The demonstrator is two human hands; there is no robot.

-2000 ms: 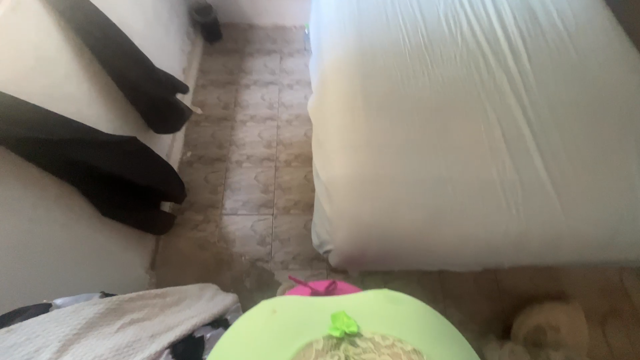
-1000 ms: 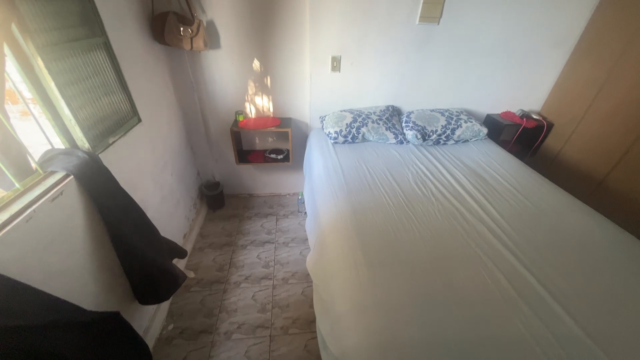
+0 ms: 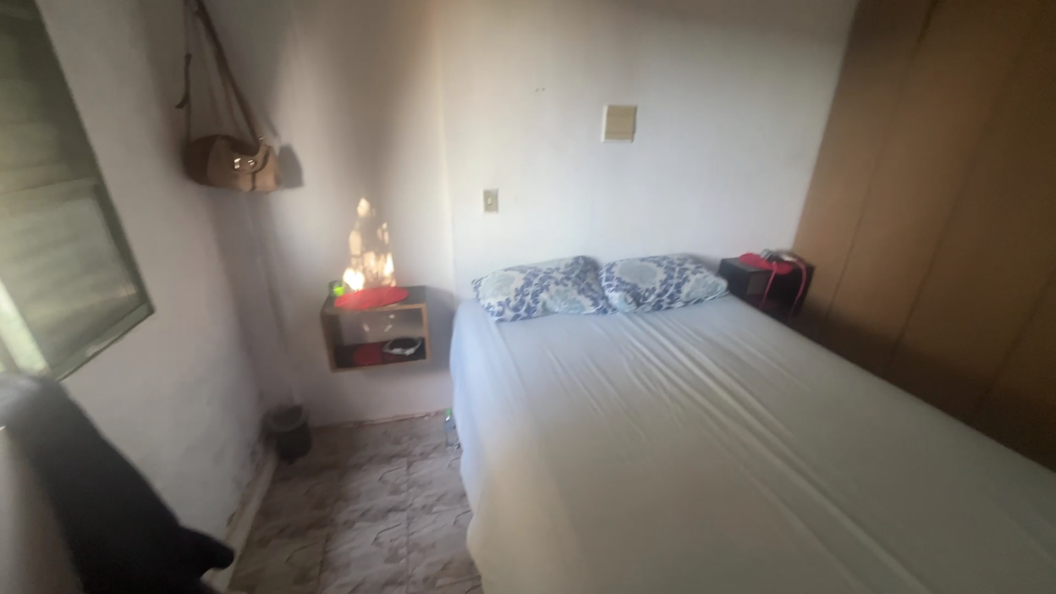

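Neither my left hand nor my right hand shows in the head view. A bed with a pale, wrinkled fitted sheet point(image 3: 701, 445) fills the lower right. Two blue-and-white patterned pillows, the left one point(image 3: 540, 289) and the right one point(image 3: 664, 282), lie side by side at its head, against the wall. Dark cloth point(image 3: 91, 487) hangs at the lower left, beside the window.
A wall-mounted shelf box point(image 3: 426, 334) holds a red mat point(image 3: 371, 298). Below, a dark bin point(image 3: 289, 431) stands in the corner. A brown handbag point(image 3: 233, 163) hangs above. Tiled floor point(image 3: 371, 511) runs left of the bed; a dark nightstand point(image 3: 742, 285) and wooden panels point(image 3: 932, 206) are at right.
The view has swung up from the floor and the bed's near end to the pillows and far wall. The green garment and pink item low in the earliest frame are out of sight.
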